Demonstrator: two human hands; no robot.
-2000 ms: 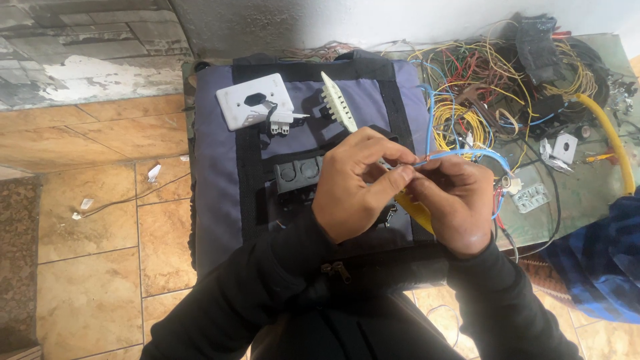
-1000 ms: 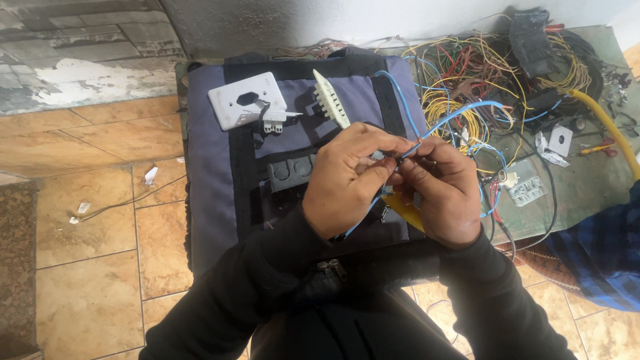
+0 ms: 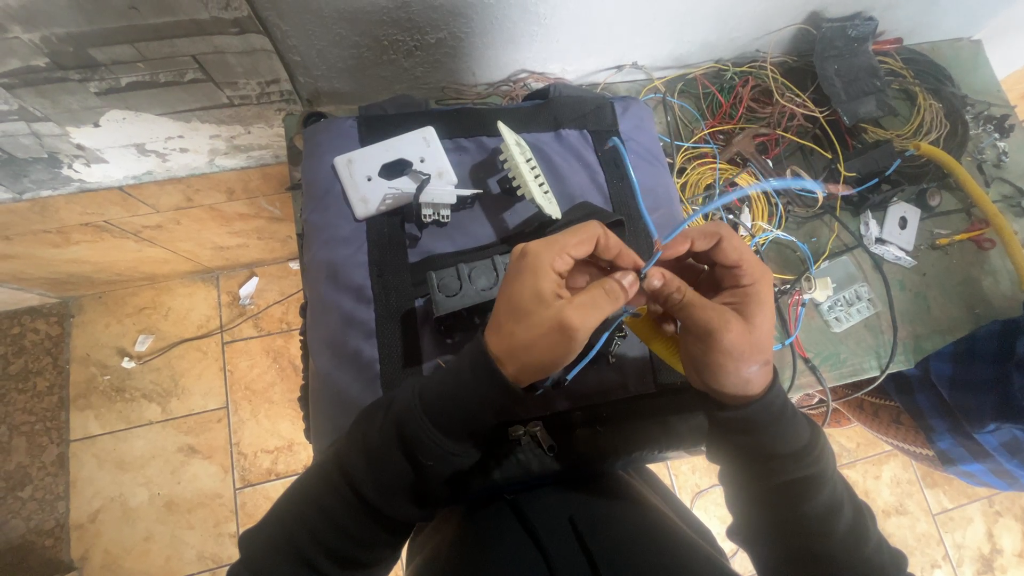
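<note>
Over the grey-blue fabric bag (image 3: 332,264), my left hand (image 3: 564,300) and my right hand (image 3: 712,308) meet at the fingertips, both pinching blue insulated wire (image 3: 724,196). One length curves up and right from the fingers, another rises toward the bag's upper right, and a blue piece shows below my left hand. A yellow corrugated conduit (image 3: 658,340) lies partly hidden beneath the hands. Left of them on the bag are a white wall plate (image 3: 392,172) with white connectors (image 3: 437,206), a cream slotted plastic part (image 3: 528,172) and a dark grey box (image 3: 468,284).
Tangled coloured wires (image 3: 744,120) cover the green table (image 3: 948,312) at right. A clear plastic piece (image 3: 848,294), another white plate (image 3: 902,224), red-handled scissors (image 3: 978,234) and a yellow conduit (image 3: 968,184) lie there. Blue plaid cloth (image 3: 968,408) hangs at the right edge.
The blue wire at the fingertips has shifted; its free length now arcs higher and farther right. Both hands stay close together over the bag.
</note>
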